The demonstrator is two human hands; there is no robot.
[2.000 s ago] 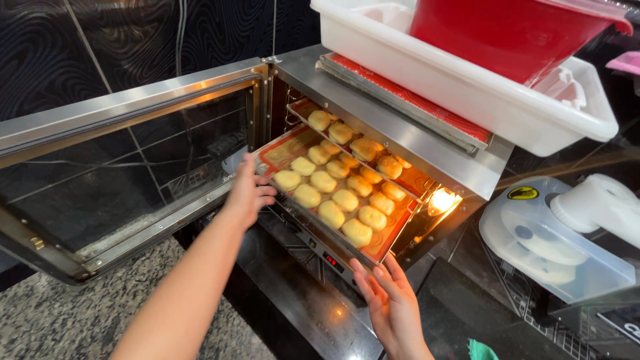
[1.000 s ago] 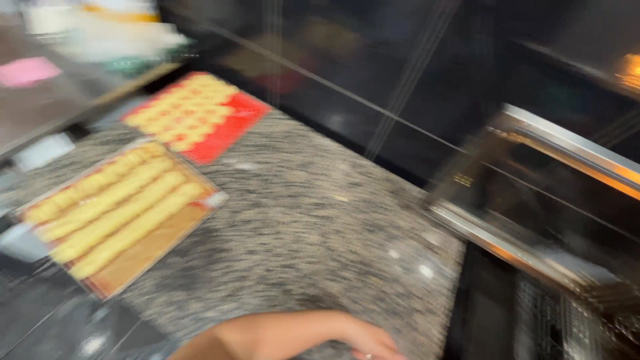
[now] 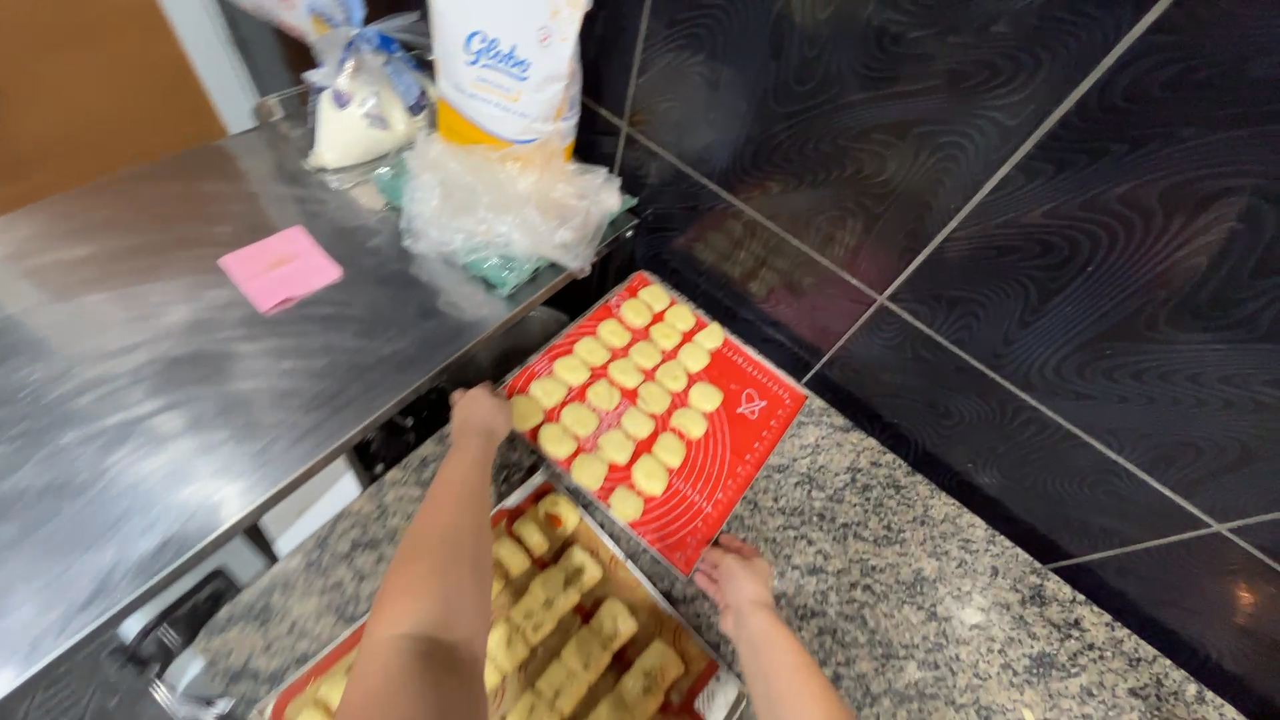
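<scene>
A metal baking tray lined with a red silicone mat (image 3: pixel 735 440) bears rows of pale round dough pieces (image 3: pixel 638 422). My left hand (image 3: pixel 480 415) grips its left corner, and my right hand (image 3: pixel 735 575) holds its near right corner. Just nearer to me, partly hidden by my left arm, a second tray (image 3: pixel 715 690) on the granite counter carries strips of pale dough scored into pieces (image 3: pixel 590 650). Whether the held tray touches the counter is not clear.
To the left stands a stainless steel table (image 3: pixel 130 330) with a pink cloth (image 3: pixel 280 268), a flour bag (image 3: pixel 508 70) and plastic bags (image 3: pixel 510 200). Black tiled wall (image 3: pixel 1000 280) rises behind the granite counter (image 3: pixel 900 580).
The view has swung from the open oven to the counter. One second ago the red-mat tray lay on the counter with no hand on it; now both my hands hold it.
</scene>
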